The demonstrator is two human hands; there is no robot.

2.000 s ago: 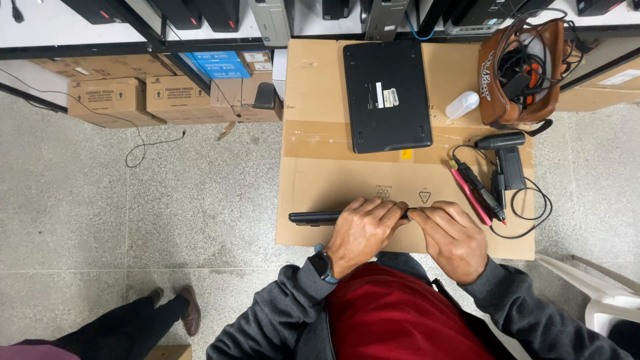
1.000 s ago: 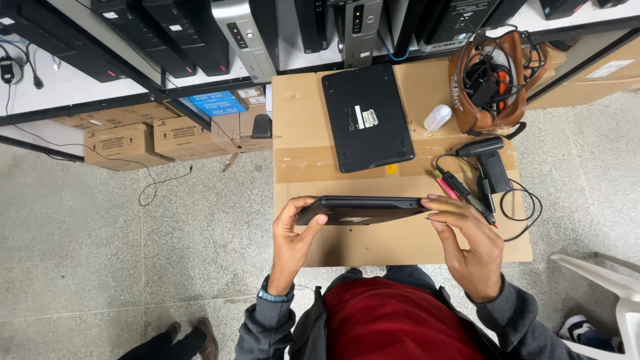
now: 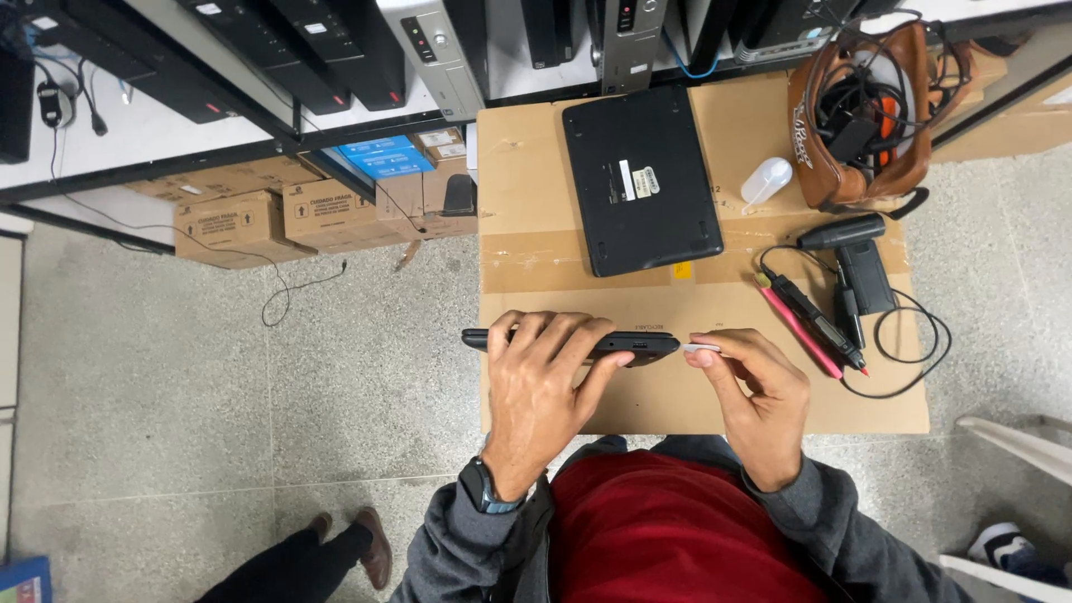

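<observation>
My left hand [image 3: 544, 381] grips a closed black laptop [image 3: 641, 342], its thin edge with ports facing up toward the camera. Just off the laptop's right end, my right hand [image 3: 758, 394] pinches a small flat whitish piece [image 3: 702, 347] between thumb and fingers; what it is cannot be told. Beyond them a second black laptop [image 3: 641, 226] lies with its labelled underside up on a cardboard box [image 3: 536, 293]. A translucent plastic bottle [image 3: 766, 182] lies to its right.
Right of my right hand lie a pink-handled tool [image 3: 800, 328], a black corded pen-like tool [image 3: 812, 318] and a black gun-shaped device [image 3: 858, 260]. A brown bag [image 3: 909, 159] holds cables. Computer towers [image 3: 435, 54] line a shelf behind. A person's shoe [image 3: 375, 544] shows lower left, a white chair [image 3: 1017, 448] at right.
My left hand has shifted from the laptop's left end to its near face. My right hand has come off the laptop's right end, and a whitish piece now shows in its fingers.
</observation>
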